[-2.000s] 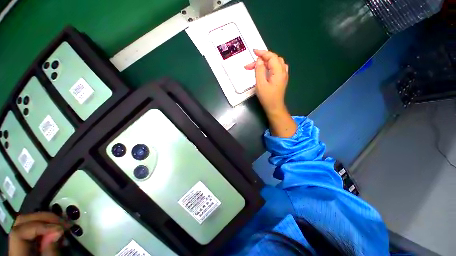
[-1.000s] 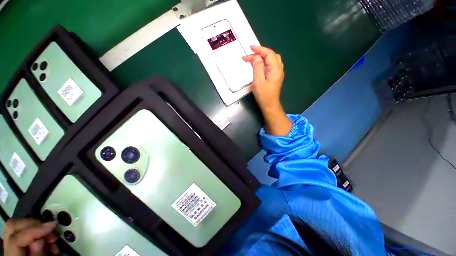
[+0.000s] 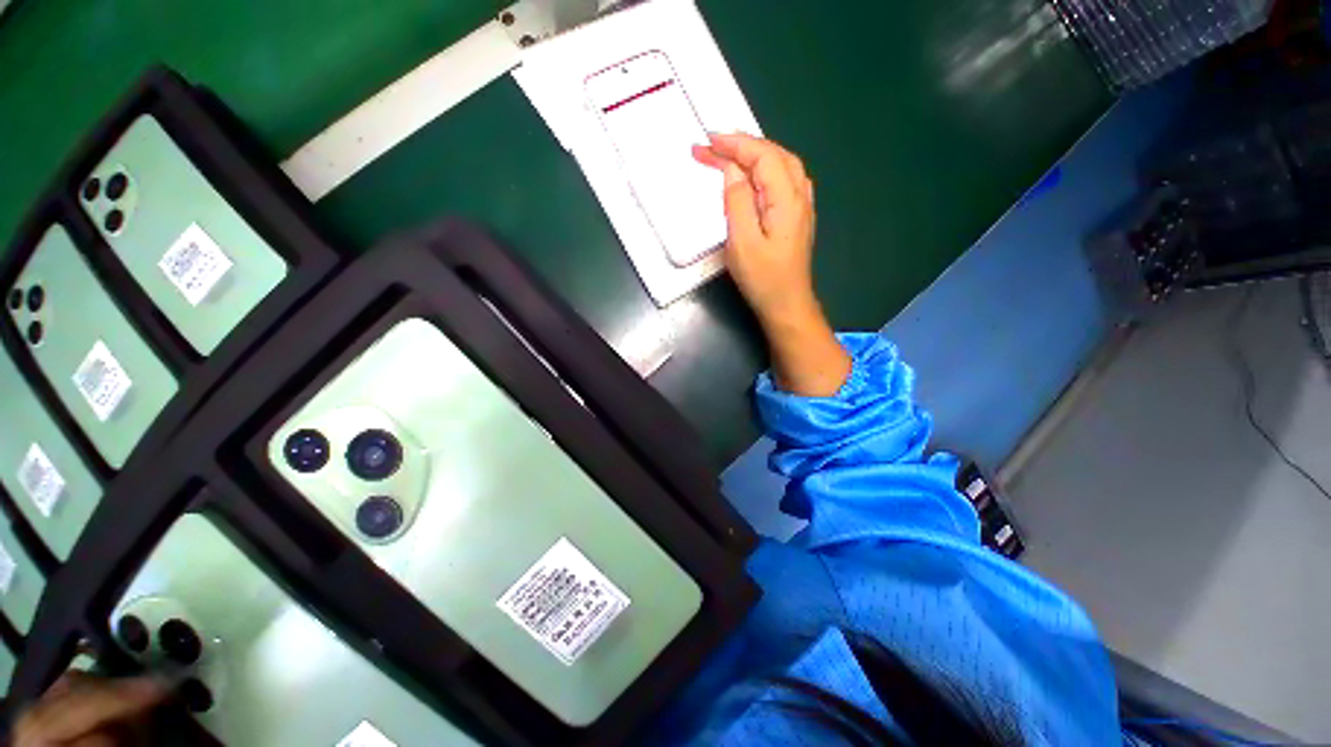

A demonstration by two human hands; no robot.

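My right hand (image 3: pixel 769 219) is over the lit phone (image 3: pixel 657 161), fingertips at its right side and nothing held. The phone shows a white screen with a thin dark-red bar and lies on a white pad (image 3: pixel 581 114). My left hand (image 3: pixel 91 712) is blurred and cut off at the lower left edge, close to the lenses of a mint-green phone (image 3: pixel 270 628); whether it holds anything cannot be told. Another mint-green phone (image 3: pixel 496 511) lies back up in the near black tray (image 3: pixel 438 251), with three dark lenses and a white label.
A second black tray (image 3: pixel 234 139) with several green phones (image 3: pixel 219 277) lies beyond at left. A pale metal rail (image 3: pixel 394 124) crosses the dark green bench (image 3: pixel 905 132). Clear plastic trays (image 3: pixel 1168 37) are at upper right. A black item (image 3: pixel 990 511) lies beside my right sleeve.
My right hand has shifted slightly left over the lit phone. Its dark-red picture has shrunk to a thin bar. My left hand has moved lower at the frame edge. The view has shifted slightly.
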